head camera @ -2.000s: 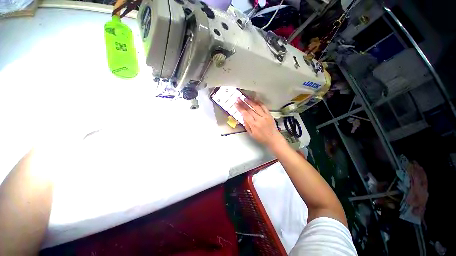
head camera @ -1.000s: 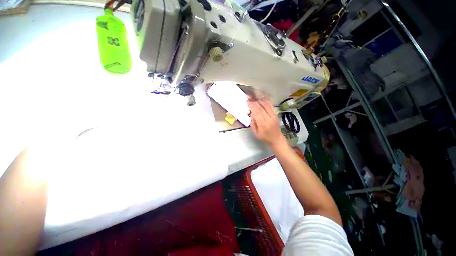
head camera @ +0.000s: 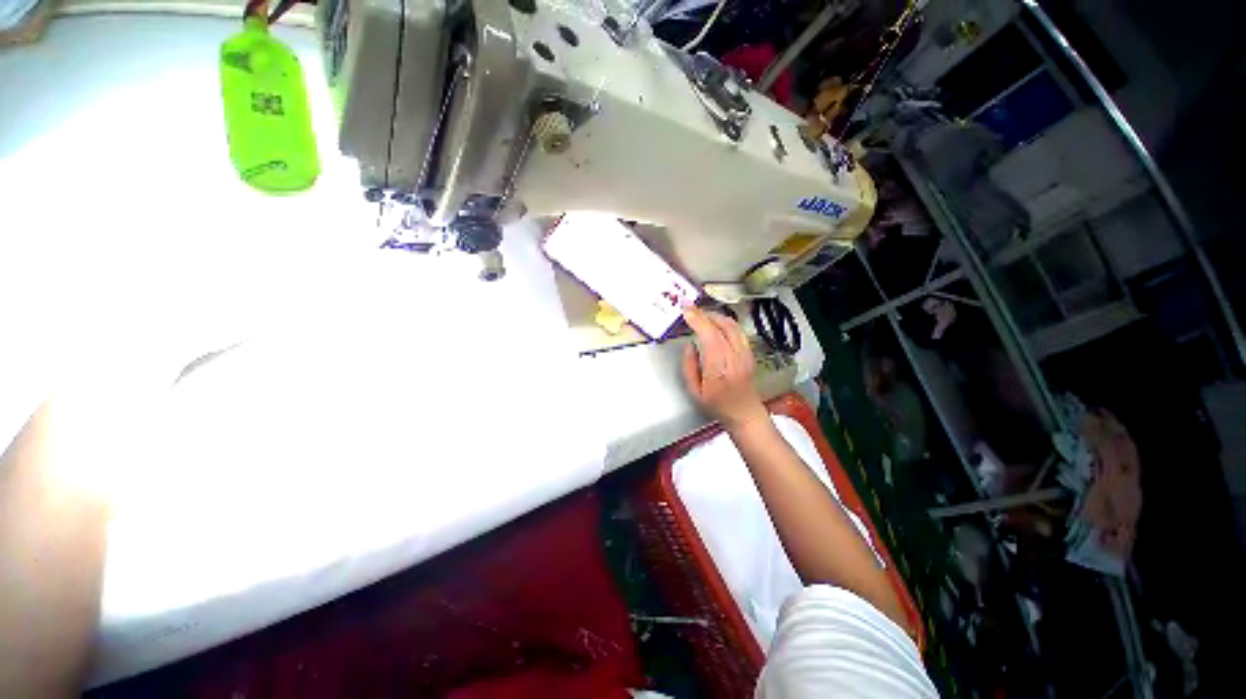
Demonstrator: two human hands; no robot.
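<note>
A smartphone (head camera: 622, 273) with a bright white screen and small dark red marks lies tilted below the arm of the cream sewing machine (head camera: 642, 150). My right hand (head camera: 720, 362) is at the phone's lower right end, a fingertip touching its edge or screen. It does not grip the phone. White fabric (head camera: 355, 451) covers the table to the left and merges with it in glare. My left forearm shows at the left edge, washed out; the left hand is lost in the glare. The presser foot area is blurred and bright.
A yellow scrap (head camera: 610, 318) sits beside the phone, a thin dark tool (head camera: 622, 350) below it. Black scissor handles (head camera: 776, 326) lie at the table's right end. A red basket (head camera: 745, 621) holds white pieces. A green tag (head camera: 268, 112) hangs left of the machine head. Cluttered racks stand right.
My right hand has moved from over the phone's screen down to its lower right end. More of the phone shows, with dark red marks now on its screen. The whole view has shifted slightly.
</note>
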